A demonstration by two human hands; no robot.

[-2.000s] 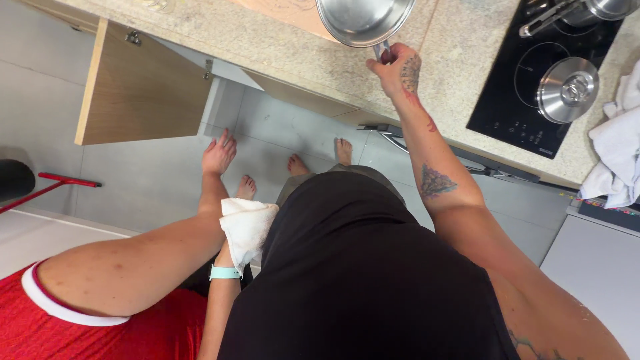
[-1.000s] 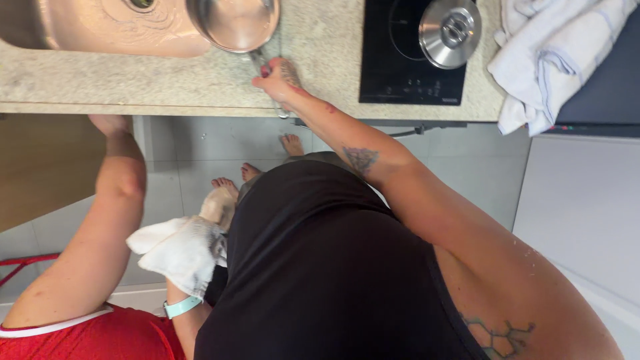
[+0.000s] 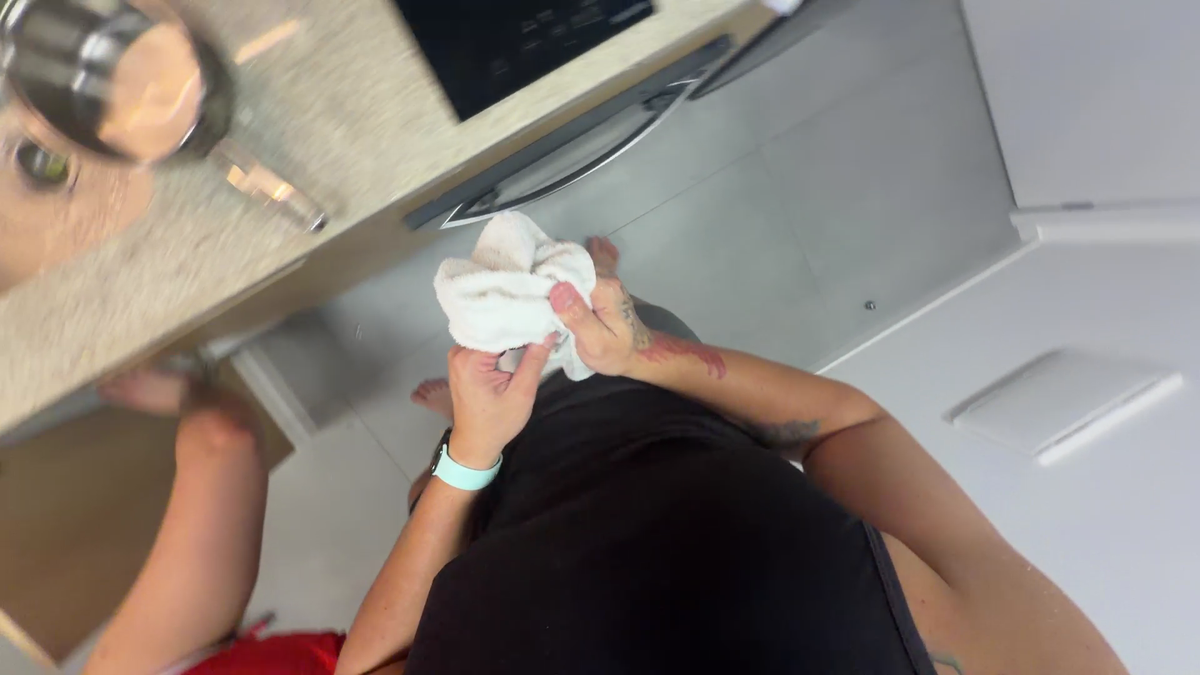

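A white terry cloth [image 3: 506, 286] is bunched in front of my body, held between both hands over the floor. My left hand [image 3: 492, 394], with a mint-green watch strap at the wrist, grips its lower edge between thumb and fingers. My right hand [image 3: 605, 328], tattooed on its back, grips the cloth's right side with the thumb on top. A shiny metal saucepan [image 3: 150, 89] rests at the counter's upper left, its handle [image 3: 272, 187] pointing toward the front edge; neither hand touches it.
A sink [image 3: 70, 206] lies under and beside the saucepan. A black cooktop [image 3: 525, 42] is set in the speckled counter [image 3: 347, 122], above an oven handle [image 3: 581, 173]. At left, another person's arm [image 3: 211, 525] reaches to an open cabinet, its door [image 3: 94, 525] ajar. A white wall stands at right.
My right hand has let go of the saucepan's handle and come down to the cloth, which my left hand held before. The cloth is now in both hands before my body. The view has turned.
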